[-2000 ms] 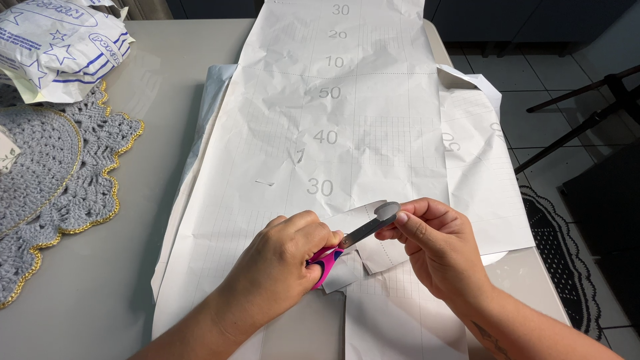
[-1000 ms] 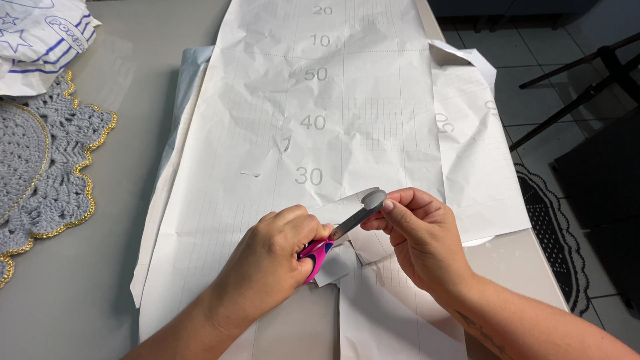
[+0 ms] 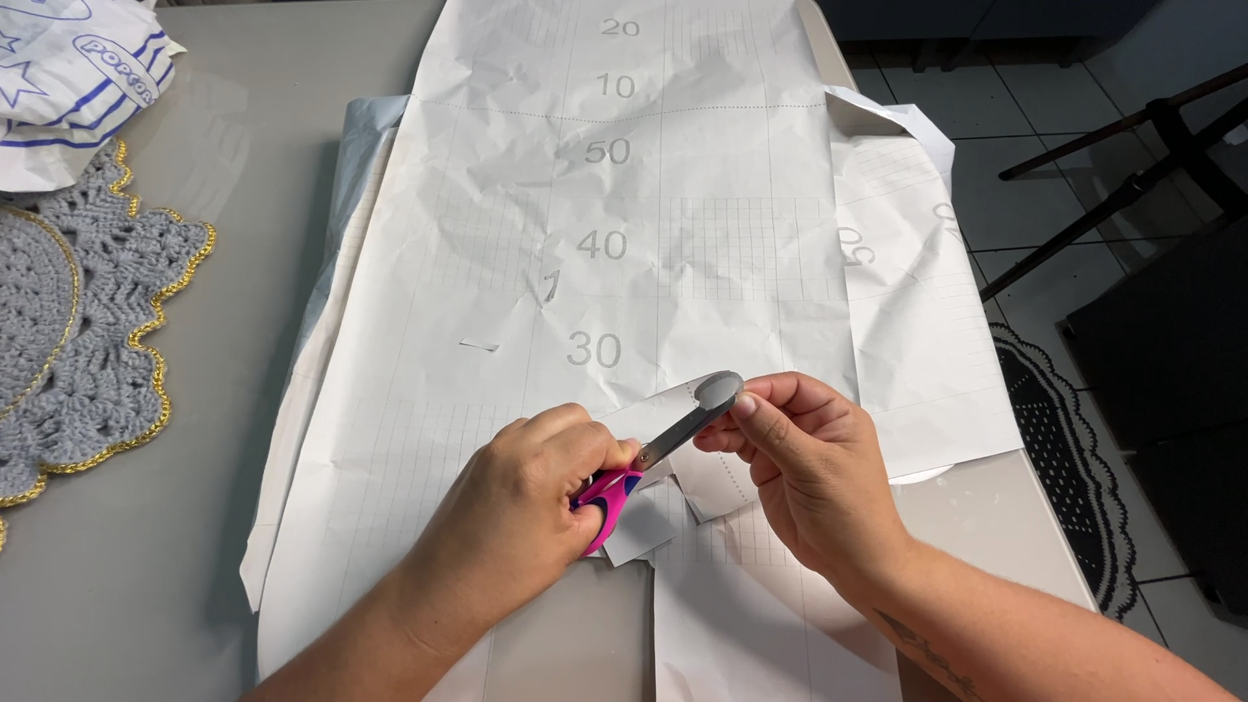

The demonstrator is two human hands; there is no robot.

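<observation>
My left hand [image 3: 536, 487] is closed around the pink and dark blue handles of a pair of scissors [image 3: 668, 439], whose blades point up and to the right. In my right hand [image 3: 809, 458], thumb and fingers pinch a small round grey piece [image 3: 720, 390] at the blade tips; its material is unclear. Below both hands lies a large creased white sheet of paper [image 3: 487, 234] printed with grid lines and numbers. Small cut paper pieces [image 3: 639, 526] lie by the scissors, and a thin paper scrap [image 3: 479, 345] rests on the sheet.
A grey crocheted mat with gold edging [image 3: 97, 312] lies at the left of the grey table [image 3: 224, 390], beside a crumpled popcorn bag [image 3: 78, 88]. A folded paper part [image 3: 916, 302] lies along the right edge. On the tiled floor are a black oval rug [image 3: 1063, 478] and dark metal legs [image 3: 1102, 214].
The view has shifted somewhat. Both hands keep their hold on the scissors and the round grey piece; nothing else has plainly changed.
</observation>
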